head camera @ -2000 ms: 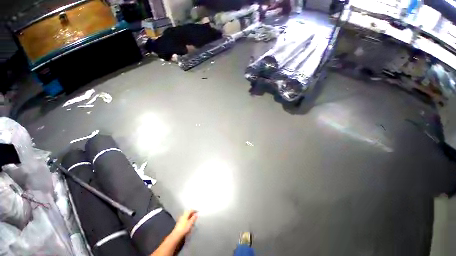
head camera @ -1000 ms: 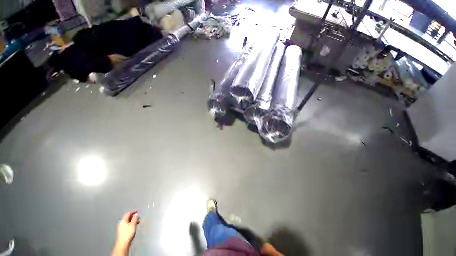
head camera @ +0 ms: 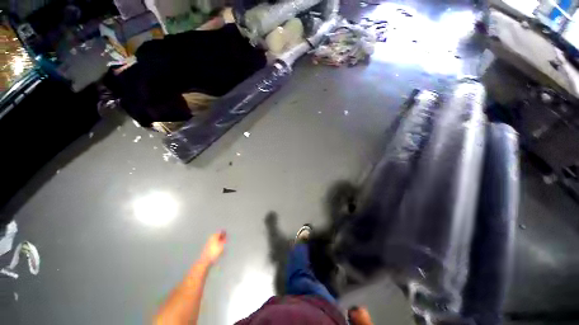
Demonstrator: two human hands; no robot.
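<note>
My left hand (head camera: pixel 214 246) hangs low in front of me over the grey floor, small and blurred, with nothing visible in it. My right hand (head camera: pixel 359 315) is cut off by the bottom edge beside my dark red top, and its fingers cannot be made out. Several wrapped fabric rolls (head camera: pixel 466 171) in shiny clear plastic lie side by side close on my right, partly blurred. Another wrapped roll (head camera: pixel 222 120) lies on the floor ahead to the left, beside a dark cloth heap (head camera: pixel 197 60).
A tangle of pale scraps (head camera: pixel 343 46) lies ahead beyond the long roll. White strips (head camera: pixel 26 255) lie on the floor at far left. A dark-sided worktable (head camera: pixel 47 127) stands at left. A pale-topped table (head camera: pixel 539 54) stands at the upper right.
The stacked wrapped rolls are now much nearer and further right. The long roll and dark heap also look nearer. My left hand has swung forward and right in view.
</note>
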